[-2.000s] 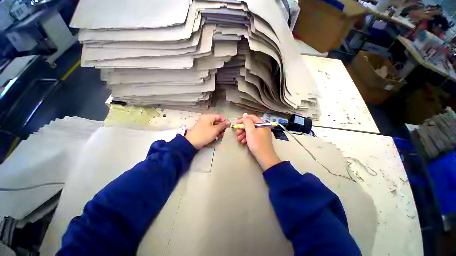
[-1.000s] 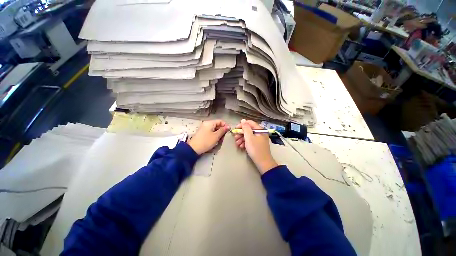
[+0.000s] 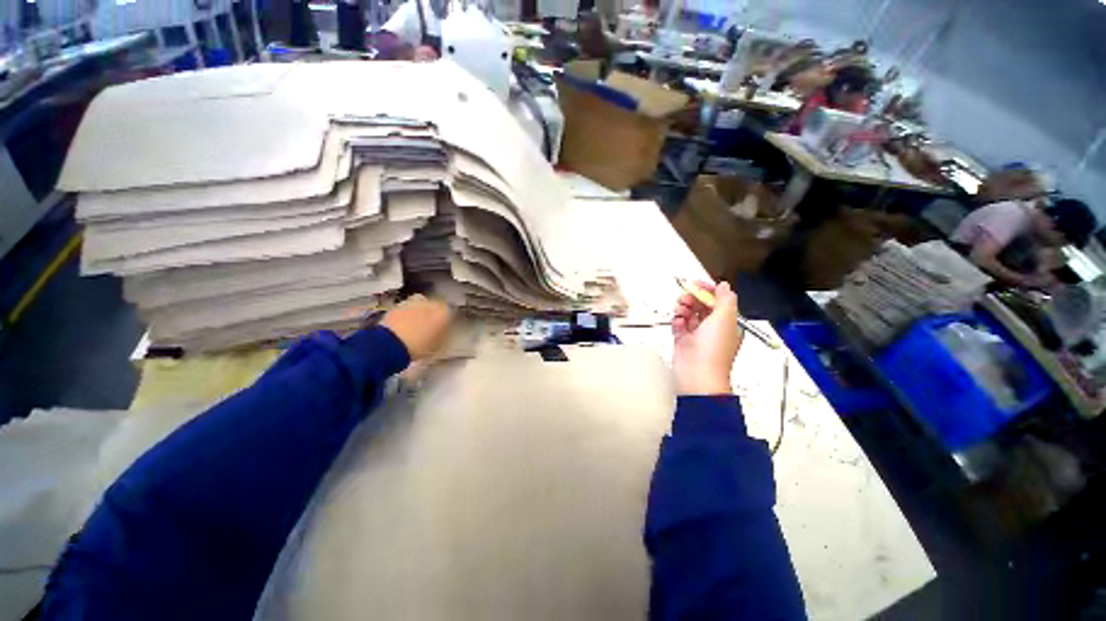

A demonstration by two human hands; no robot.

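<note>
A large beige cover panel [image 3: 546,473] lies in front of me, blurred at its left side. My left hand [image 3: 421,325] is at its far left edge, by the foot of the panel stack. Its fingertips are hidden, so I cannot tell whether they grip the panel. My right hand [image 3: 707,342] is raised at the panel's right edge and holds a slim pen tool [image 3: 696,292], yellow tip up. A thin cord [image 3: 782,394] hangs from the tool's tail. A small black label [image 3: 553,354] shows at the panel's far edge.
A tall panel stack [image 3: 206,146] stands beyond the work. A small blue-white and black bottle or adapter [image 3: 568,329] lies at its foot. The cream tabletop [image 3: 837,522] extends right. Cartons [image 3: 613,127], a blue bin [image 3: 970,376] and a seated person [image 3: 1013,237] are farther right.
The view has turned right and up. My hands have parted: the right hand has moved right and up with the pen tool, the left to the stack's foot. The panel has shifted under them.
</note>
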